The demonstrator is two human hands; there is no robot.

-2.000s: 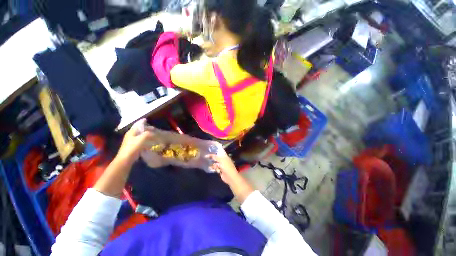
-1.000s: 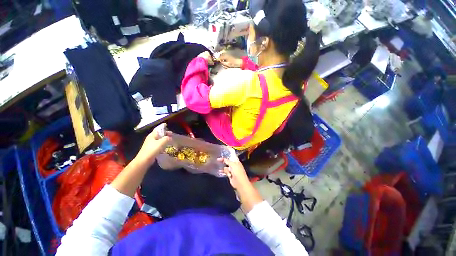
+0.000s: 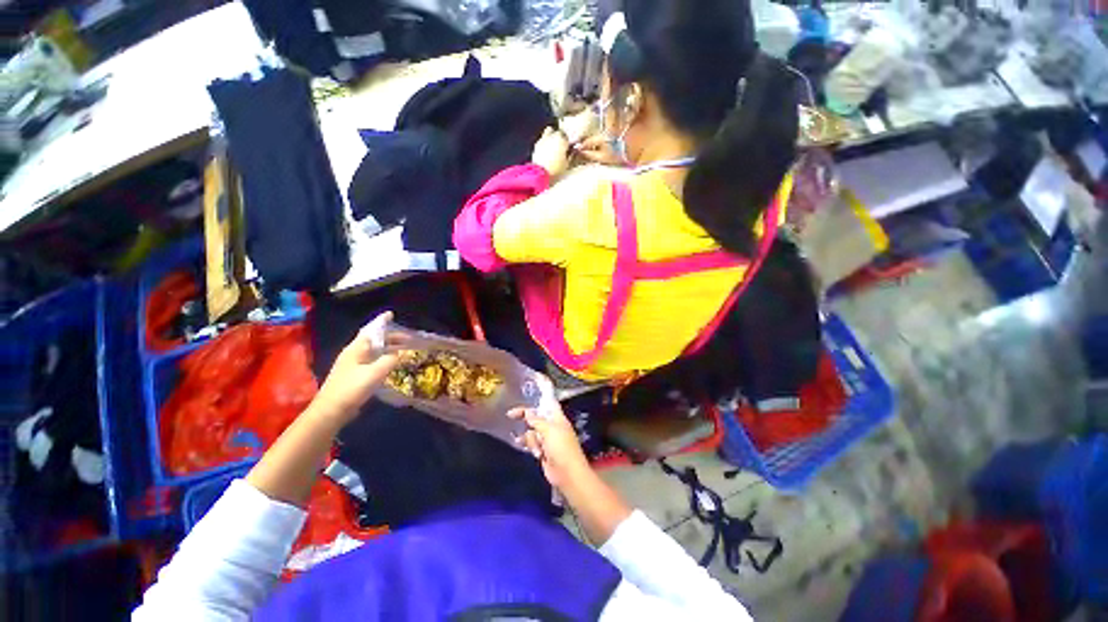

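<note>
A clear plastic bag (image 3: 492, 417) with a pinkish shine is stretched between my hands in front of my purple vest. Golden-yellow and brown snack pieces (image 3: 444, 375) lie in its middle. My left hand (image 3: 359, 368) grips the bag's left end, with something white at the thumb or fingertip. My right hand (image 3: 550, 440) holds the right end, where the plastic is bunched.
A seated person in yellow and pink (image 3: 656, 261) works at a pale table (image 3: 346, 134) with black cloth (image 3: 450, 146). Blue crates with red plastic bags (image 3: 237, 395) stand at left; another blue crate (image 3: 826, 437) is at right. Black straps (image 3: 727, 522) lie on the floor.
The view has shifted, so the seated person sits further right than two seconds ago. That person's hands now show near the face. The bag stays stretched between my hands.
</note>
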